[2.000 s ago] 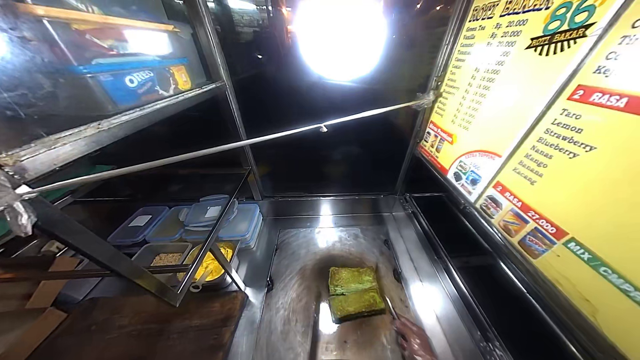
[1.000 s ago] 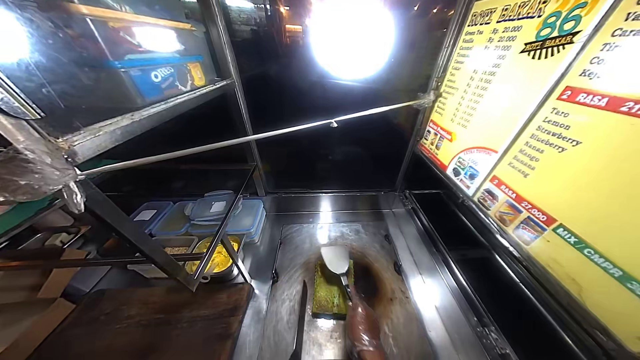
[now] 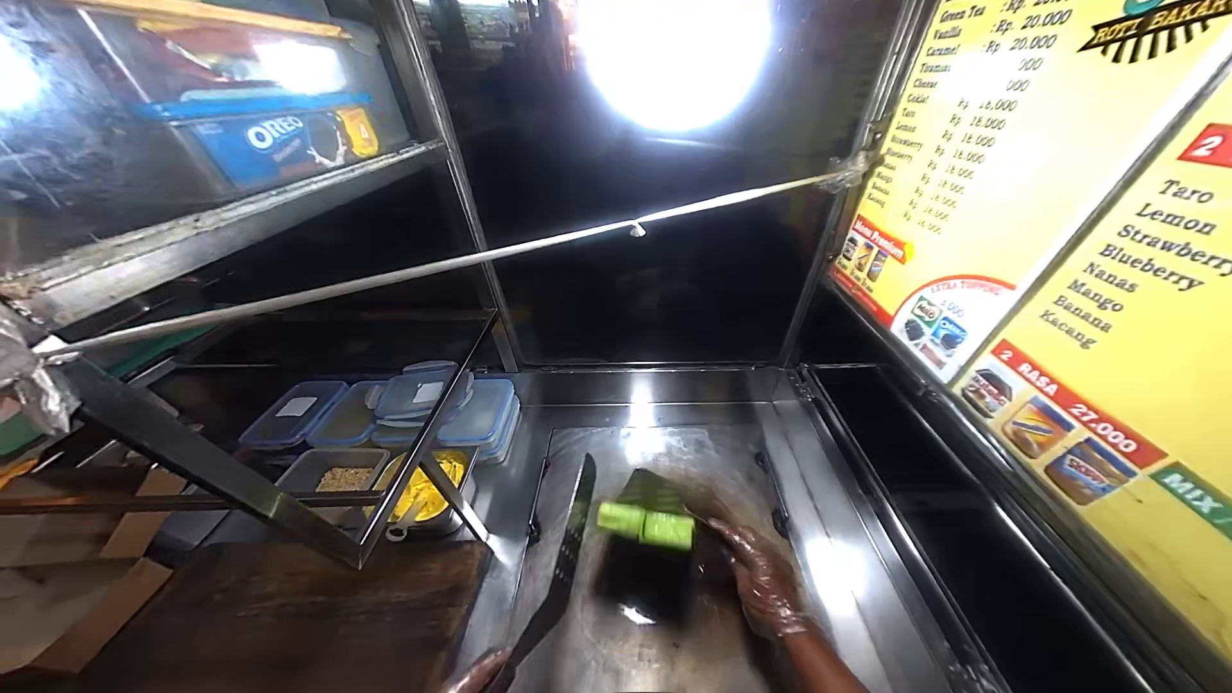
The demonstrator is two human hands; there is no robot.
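A green loaf of bread (image 3: pixel 647 522), split across its face, is tilted up over the steel griddle (image 3: pixel 568 626), its lit green side facing me; it is blurred. My right hand (image 3: pixel 765 582), in a clear plastic glove, is at the loaf's right side; whether it grips the bread or a turner hidden behind it, I cannot tell. At the bottom edge, my left hand (image 3: pixel 481 671), also gloved, is shut on the handle of a long dark blade-like tool with holes (image 3: pixel 568 553), which points forward over the griddle, left of the bread.
Left of the griddle lies a dark wooden board (image 3: pixel 289 616). Behind it stand a pot of yellow spread (image 3: pixel 423 496), a tub of chopped nuts (image 3: pixel 342 476) and lidded plastic containers (image 3: pixel 476 414). A metal frame (image 3: pixel 361 549) juts over them. A menu board (image 3: pixel 1078 241) stands at right.
The bread has gone from lying flat to tilted up. My left hand has come into view with the long tool. The pale turner blade seen on the bread one second ago no longer shows.
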